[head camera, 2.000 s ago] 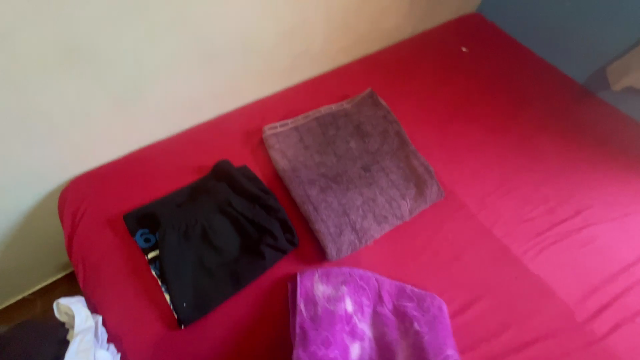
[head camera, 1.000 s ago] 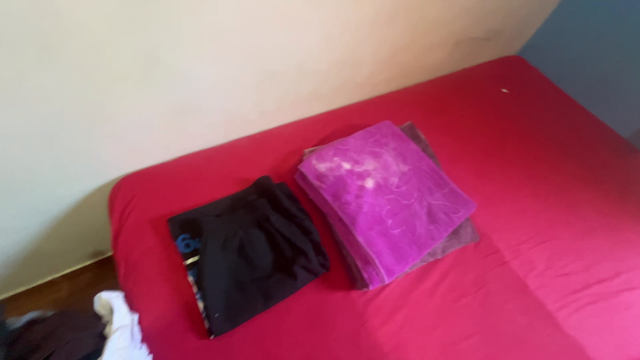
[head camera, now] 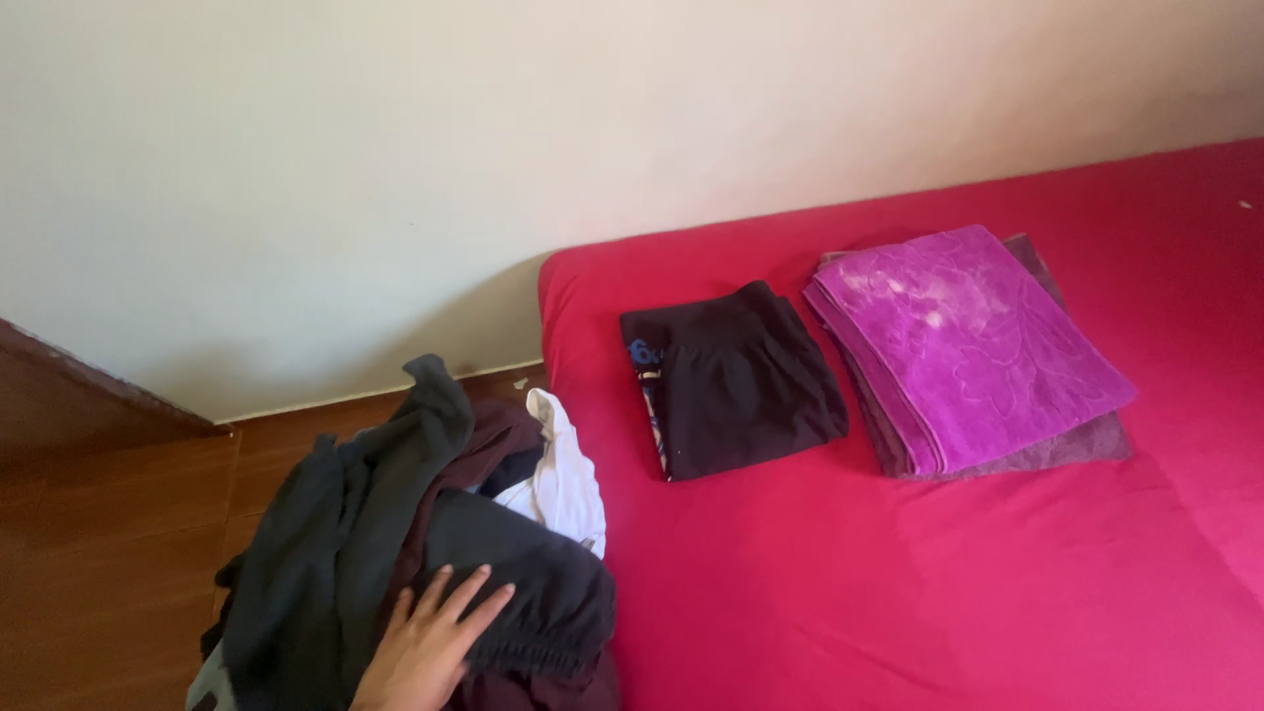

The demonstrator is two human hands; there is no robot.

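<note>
My left hand [head camera: 430, 647] rests on a dark garment with a gathered elastic edge [head camera: 533, 583], its fingers spread and its thumb hidden. That garment lies on a heap of clothes at the bed's left side, with a dark grey-green garment [head camera: 341, 533], a maroon one [head camera: 494, 434] and a white cloth [head camera: 568, 484]. On the red bed sheet [head camera: 889, 592] lies a folded black garment [head camera: 746, 395] with a blue and patterned strip. Right of it, a folded purple towel [head camera: 987, 346] sits on a folded brownish-purple towel [head camera: 1101, 439]. My right hand is out of view.
A pale wall [head camera: 592, 118] runs behind the bed. Brown floor tiles [head camera: 128, 543] show at the left, and a dark brown panel or door edge [head camera: 89, 395] meets the wall there. What supports the clothes heap is hidden.
The purple towel, lower in view and apart from the brownish towel two seconds ago, now lies on top of it. My left hand has come into view on the heap. The view has swung left.
</note>
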